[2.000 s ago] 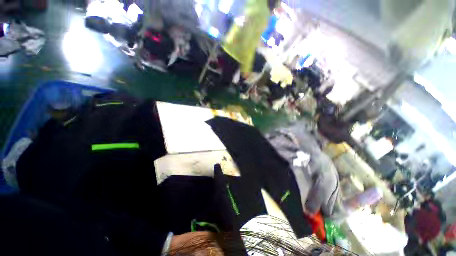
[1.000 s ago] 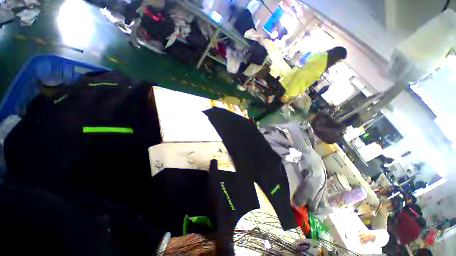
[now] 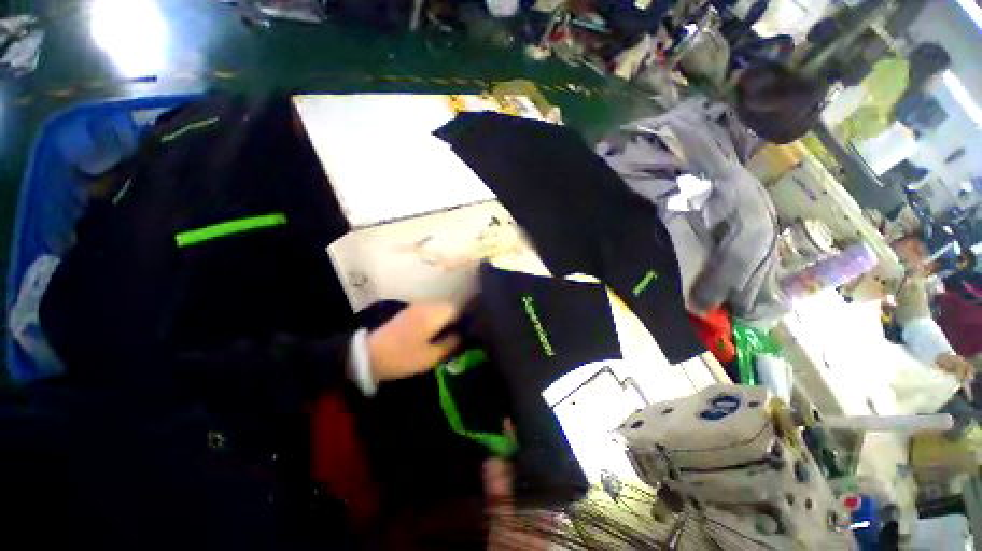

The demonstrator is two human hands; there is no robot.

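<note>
A black garment panel (image 3: 560,323) with small green lettering lies over the white table edge in front of me. A bright green strip (image 3: 458,414) forms a bent loop on the dark cloth. My left hand (image 3: 407,342), in a dark sleeve with a pale cuff, has curled fingers at the panel's blurred near edge and seems to pinch it. My right hand (image 3: 499,484) is blurred and partly hidden at the bottom, with a finger just below the green strip; its grip is unclear. The cream-white machine head (image 3: 700,431) is right of the panel.
A blue bin (image 3: 54,205) at left is heaped with black panels (image 3: 248,172), one with a green strip. A second black panel (image 3: 581,183) crosses the white table (image 3: 388,151). Grey cloth (image 3: 721,205) and red and green bags lie beyond. Hair strands cover the bottom. People are at right.
The view has shifted, bringing the machine head into sight. My left hand has come up from the bottom edge to the panel, and a finger of my right hand now shows.
</note>
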